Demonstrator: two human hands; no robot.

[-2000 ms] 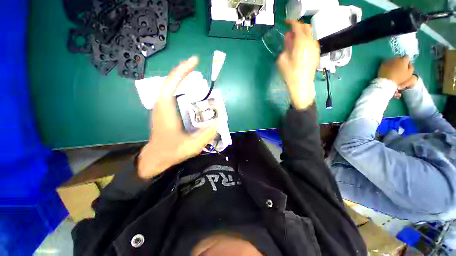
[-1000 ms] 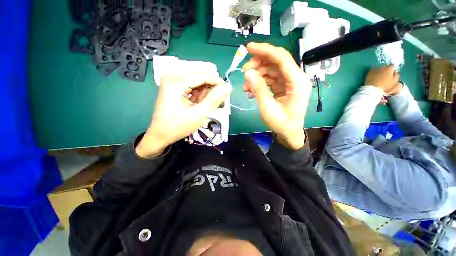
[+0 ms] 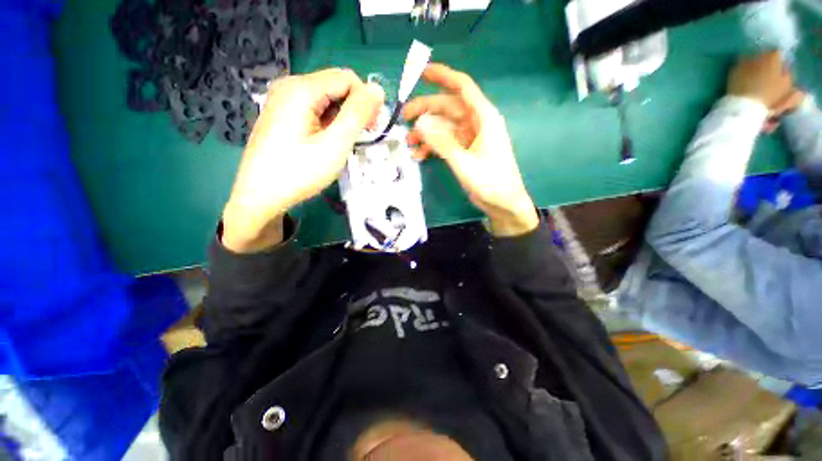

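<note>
The white camera housing (image 3: pixel 386 194) lies open side up at the bench's front edge, against my dark clothing. A thin black wire lead with a white tag (image 3: pixel 415 72) rises from its far end. My left hand (image 3: pixel 302 149) is left of this end, thumb and fingers pinched close at the lead's base. A thin pale loop (image 3: pixel 382 83) shows faintly by these fingertips; what they grip is blurred. My right hand (image 3: pixel 464 140) is right of the lead, fingers curled towards it; whether it touches it is unclear.
Black plates (image 3: pixel 203 81) lie heaped left of centre. The screw feeder (image 3: pixel 424 25) is cut off at the top. The black screwdriver (image 3: pixel 631 29) hangs over another white unit (image 3: pixel 631 67) at right. A neighbouring worker's sleeve (image 3: pixel 712 171) is at far right.
The screwdriver was released earlier, and my right hand came to the housing. Both hands now sit at its far end, around the lead. The view has shifted, and the housing shows more fully.
</note>
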